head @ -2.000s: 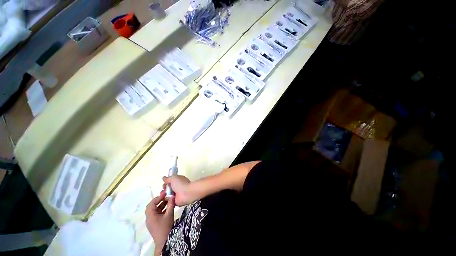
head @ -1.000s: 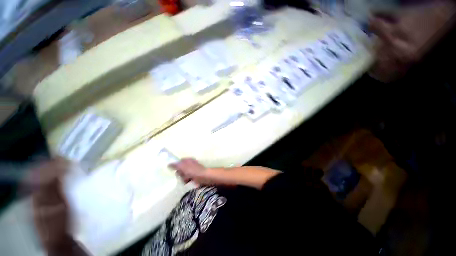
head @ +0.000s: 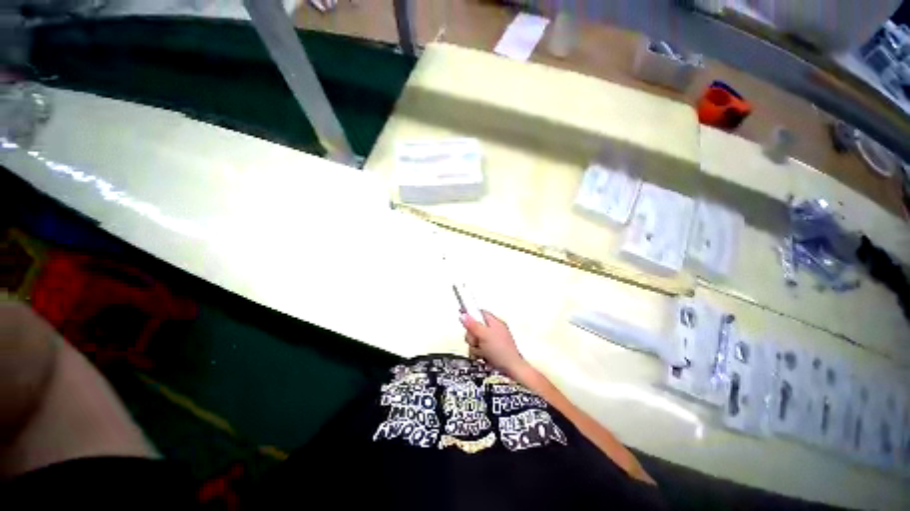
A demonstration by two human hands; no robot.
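My right hand (head: 493,342) is shut on a slim white device (head: 468,306) over the near side of the cream table (head: 329,255). A blurred bare forearm on my left side reaches the left edge; its hand is cut off from view. Filled white trays (head: 699,344) with dark and round items stand in a row at the right. A thin, whitish strip (head: 624,332) lies at the near end of that row.
A stack of empty trays (head: 440,171) stands on the raised board (head: 519,215), with more white trays (head: 659,228) further right. Shiny polybags (head: 823,243) lie at the far right. An orange-red container (head: 722,106) is behind. Clear glossy material (head: 22,112) lies far left.
The view has swung left, so the trays appear further right. My left hand was by the device, then apart from it, and is now out of view. My right hand still holds the device.
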